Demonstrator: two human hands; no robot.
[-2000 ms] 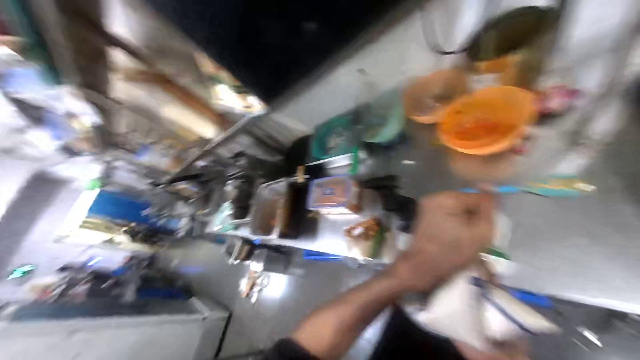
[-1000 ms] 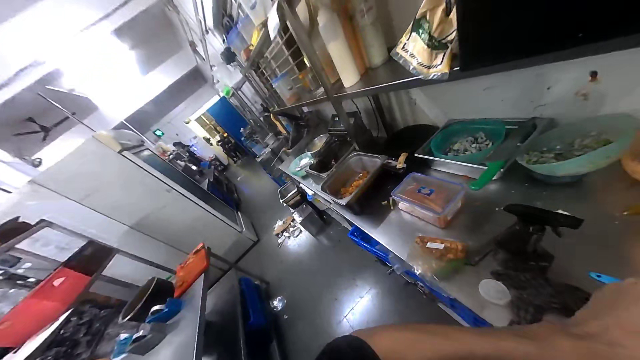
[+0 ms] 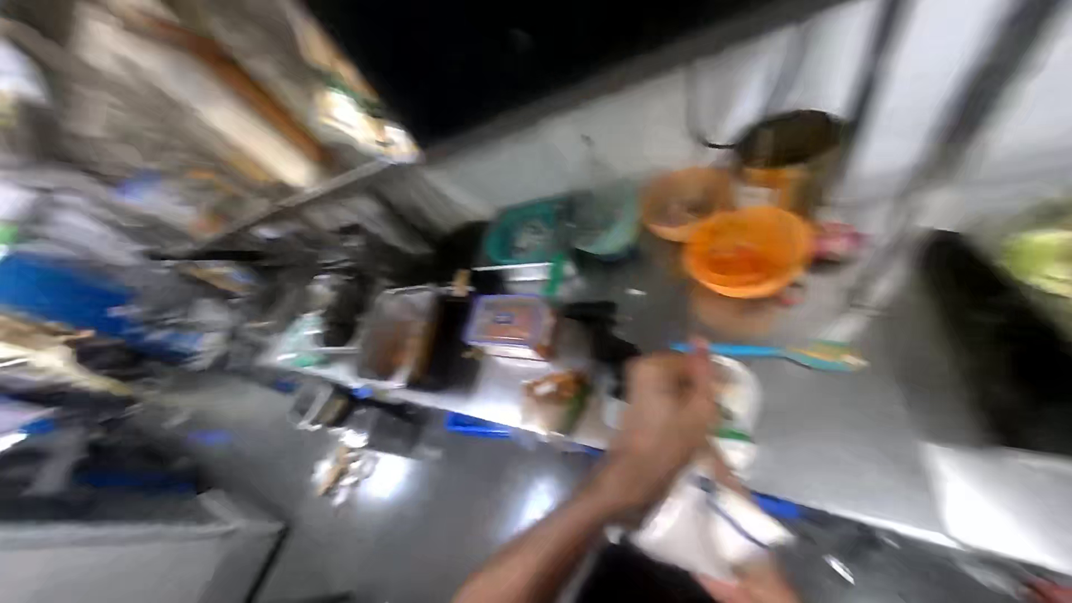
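Observation:
The picture is strongly blurred. My left hand [image 3: 670, 402] has its fingers bunched over the steel counter's near part; whether it grips anything is unclear. A white cloth or bag [image 3: 712, 523] with a dark blue line lies below it, and my right hand [image 3: 745, 582], partly cut off by the bottom edge, is against this white thing. Just right of my left hand is a white item with a green band [image 3: 739, 402]. Behind the fingers lies a blue-handled utensil [image 3: 737, 350]. An orange bowl [image 3: 748, 251] with orange contents stands farther back.
Left of my hands are a lidded plastic container [image 3: 509, 322], a bag of orange food [image 3: 557, 394] and a steel pan [image 3: 398, 335]. Green basins [image 3: 523, 234] stand near the wall. A dark shelf edge [image 3: 586, 75] hangs above. Debris [image 3: 343, 469] lies on the floor.
The view has swung right from the aisle. One second ago only one forearm and part of a hand showed at the lower right; now both hands and the white cloth or bag are visible.

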